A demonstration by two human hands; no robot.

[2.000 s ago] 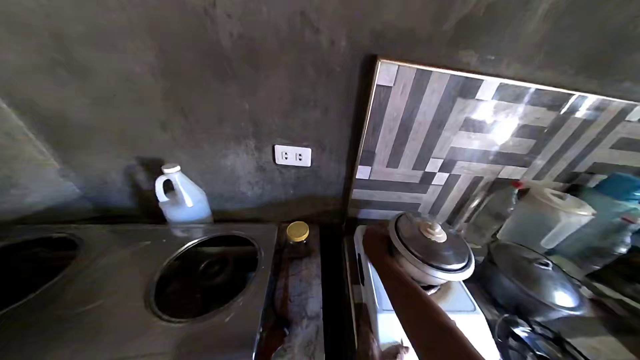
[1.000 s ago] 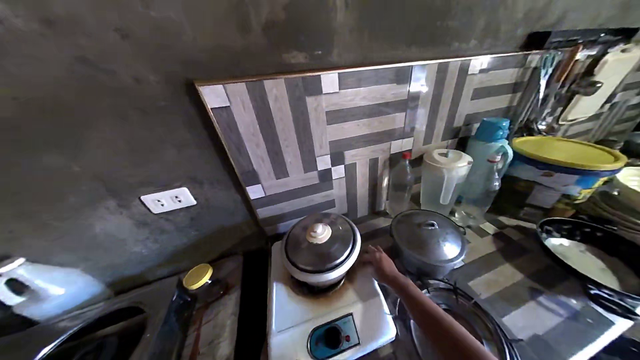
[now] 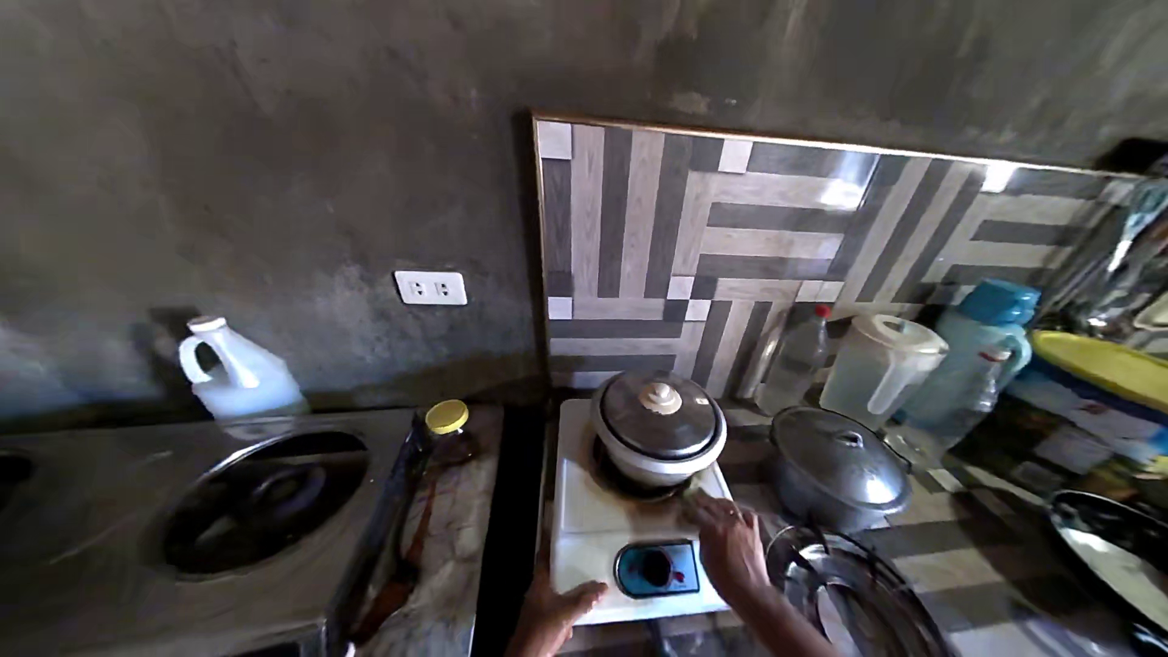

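Note:
A white single-burner stove (image 3: pixel 584 511) with a dark control knob (image 3: pixel 657 568) on a blue panel stands on the tiled counter. On its burner sits a white pot (image 3: pixel 652 467) under a dark lid with a pale knob (image 3: pixel 659 412). My left hand (image 3: pixel 558 613) rests at the stove's front left corner, thumb spread over the edge, holding nothing that I can see. Just right of the pot, my right hand (image 3: pixel 728 540) touches the stove top, its fingers near a small pale thing that is blurred; whether it holds that thing, I cannot tell.
Right of the stove stand a lidded metal pot (image 3: pixel 835 465), a metal ring stand (image 3: pixel 853 593), a clear pitcher (image 3: pixel 881 370), plastic bottles (image 3: pixel 796 365) and a frying pan (image 3: pixel 1118 557). To the left are a two-hole metal stove (image 3: pixel 109 547), a white jug (image 3: pixel 242 370) and a yellow-capped jar (image 3: pixel 447 418).
My left hand has come into view at the stove's front left corner. My right hand has moved from beside the pot toward the stove's front right. The view has swung left since one second ago.

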